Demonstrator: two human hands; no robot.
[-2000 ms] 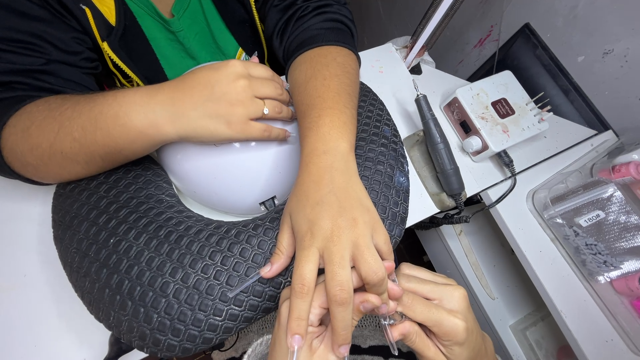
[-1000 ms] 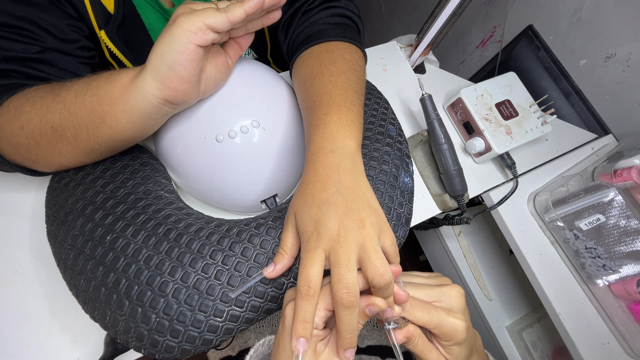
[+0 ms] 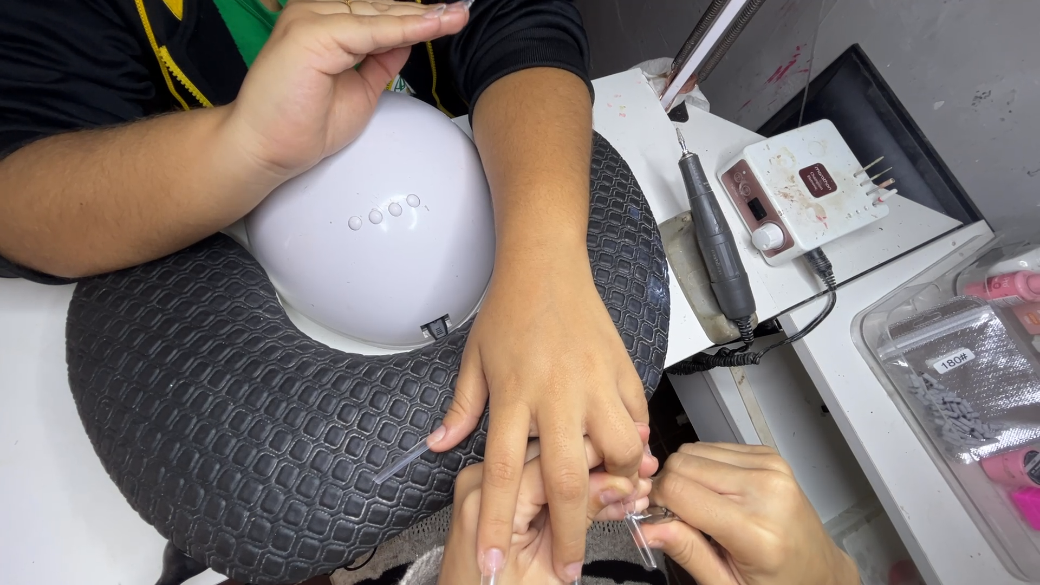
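Note:
The other person's hand point(image 3: 544, 366) lies palm down across a black cushioned armrest point(image 3: 244, 406), with long clear nail tips on several fingers; one clear tip point(image 3: 402, 461) extends from the thumb. My left hand point(image 3: 520, 496) is beneath those fingers, partly hidden by them, and grips one bent finger near its end. In my right hand point(image 3: 731, 508) is a small shiny metal tool point(image 3: 654, 514), perhaps a clipper, held against the clear tip point(image 3: 640, 540) of that finger.
A white dome nail lamp point(image 3: 382, 244) sits inside the armrest's curve, the person's other hand point(image 3: 317, 89) raised above it. Right of it are a dark nail drill handpiece point(image 3: 715, 236) on a rest, its white control box point(image 3: 812, 187), a coiled cord and a clear bin point(image 3: 894, 382) of supplies.
The other person's free hand lay on the lamp two seconds ago and is now lifted off its top. My hands have stayed at the same finger.

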